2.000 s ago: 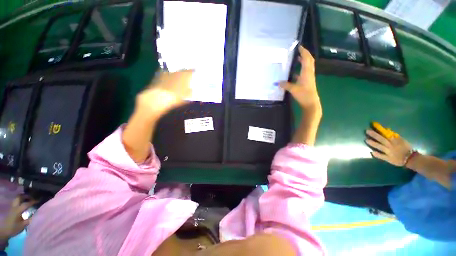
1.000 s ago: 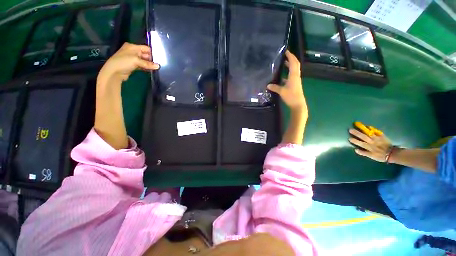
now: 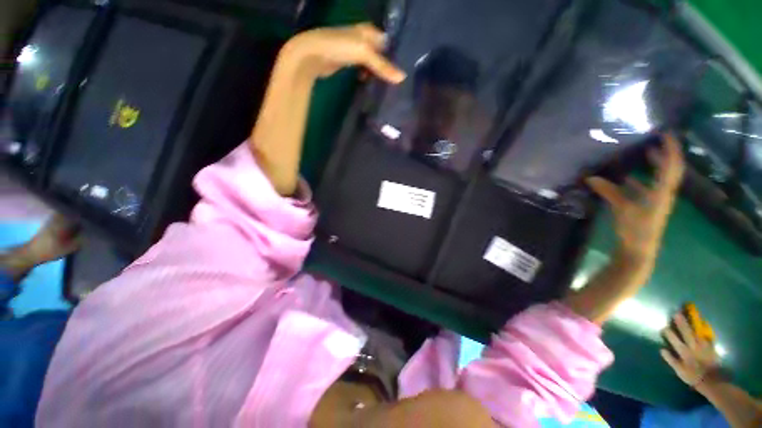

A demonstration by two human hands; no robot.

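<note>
A black two-slot tray (image 3: 376, 224) lies in front of me, slanted in the view. Its left tablet (image 3: 493, 50) and right tablet (image 3: 576, 109) have dark screens with glossy reflections. A white barcode label shows on the black below each tablet. My left hand (image 3: 342, 52) is at the tray's left edge, thumb over the glass side, gripping it. My right hand (image 3: 639, 196) is around the tray's right edge, thumb near the right tablet's lower corner. Its far fingers are blurred.
Another tray with two dark tablets, one with a yellow mark (image 3: 125, 114), sits at left. More dark tablets (image 3: 718, 109) lie at the far right. A neighbour's hand (image 3: 693, 355) with a yellow object (image 3: 698, 322) rests on the green bench. Another person's hand (image 3: 50, 244) shows at lower left.
The screens went from white to dark, and my left hand moved from over the left screen to the tray's left edge. The view has since turned, so the tray appears slanted and further right.
</note>
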